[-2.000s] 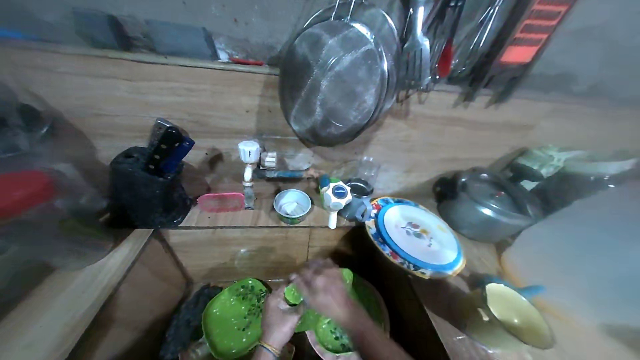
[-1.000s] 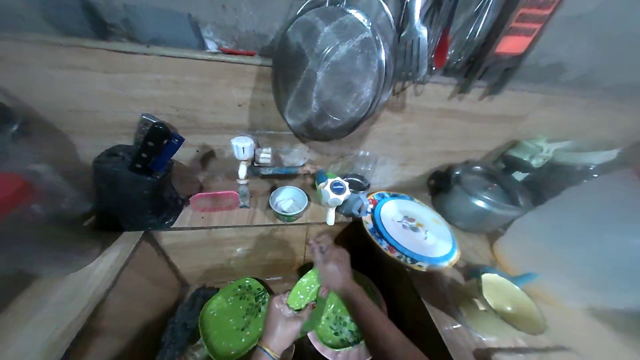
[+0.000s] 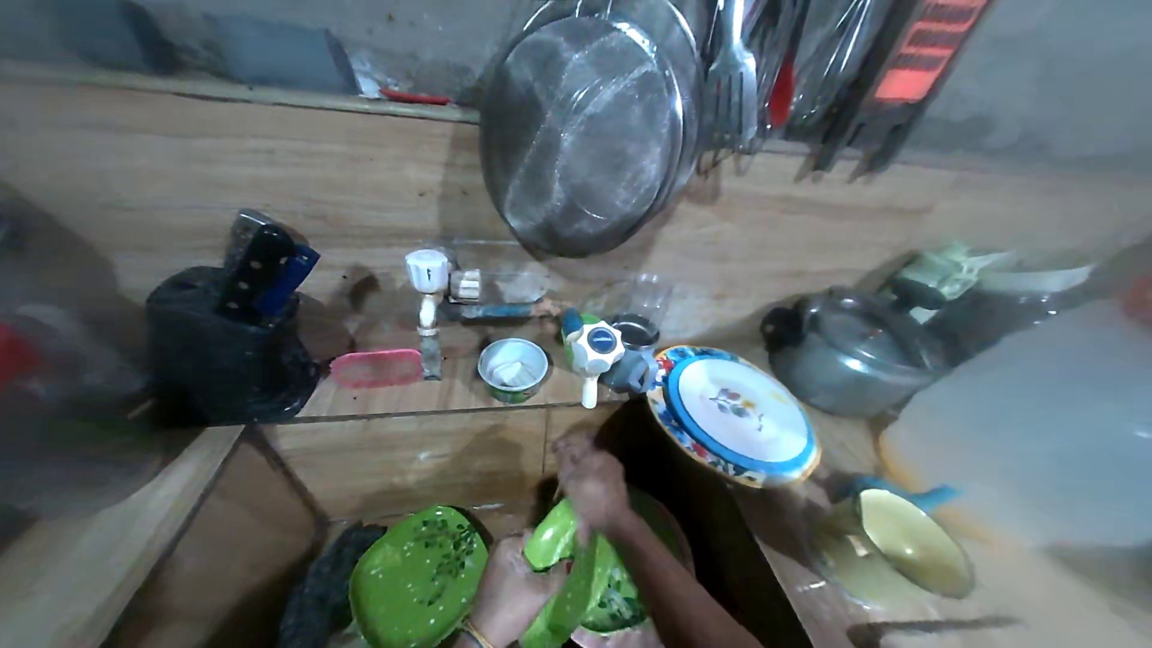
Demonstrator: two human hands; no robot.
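In the tiled basin at the lower middle, my left hand grips a small green piece of dishware, whose exact kind I cannot tell. My right hand is just above and right of it, fingers curled and blurred; whether it holds anything is not visible. A green speckled plate with dark leaf patterns lies left of my left hand. More green dishware sits under and beside my right forearm, partly hidden by it, in a pinkish round vessel.
On the ledge behind stand a white-handled tap, a small bowl, a pink brush or sponge holder and knives in a black bag. A floral enamel lid, a lidded pot and a yellow mug are at right.
My right hand has shifted about near the green piece, which my left hand keeps hold of. The other dishes have stayed in place.
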